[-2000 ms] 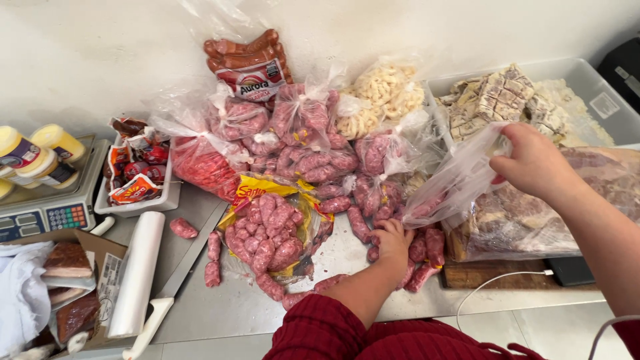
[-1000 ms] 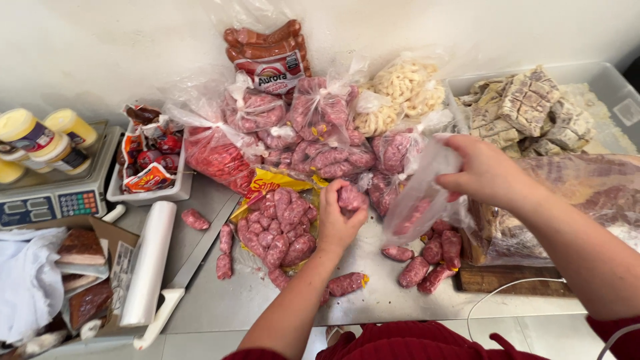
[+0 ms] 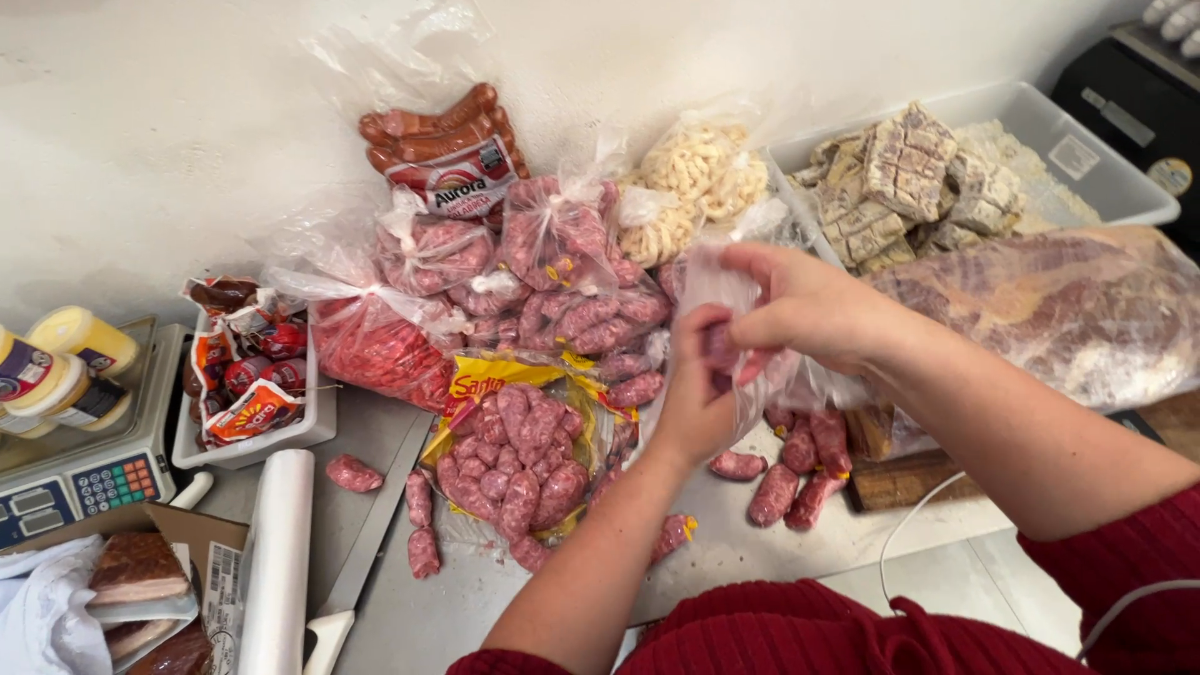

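My left hand (image 3: 698, 398) is closed around a raw sausage (image 3: 720, 352) at the mouth of a clear plastic bag (image 3: 764, 398). Beside and partly above it, my right hand (image 3: 797, 305) grips the bag, its fingers close to the sausage. Raw sausages (image 3: 511, 459) lie heaped on an open yellow-and-clear package (image 3: 469, 375) to the left of my left forearm. More loose sausages (image 3: 797, 459) rest on the metal counter below the bag. Behind my hands are tied bags of sausages (image 3: 558, 234).
A white-handled knife (image 3: 328, 637) lies beside a plastic roll (image 3: 278, 562). At left are a scale (image 3: 89, 487) and a tray of packaged meats (image 3: 253, 450). A wrapped meat slab (image 3: 1050, 314) rests on a wooden board (image 3: 905, 478), before a bin of salted meat (image 3: 1022, 103).
My left hand has gone from the heap by the right-hand sausages to above the yellow package, then right to the bag, with a sausage in it. My right hand still holds the bag.
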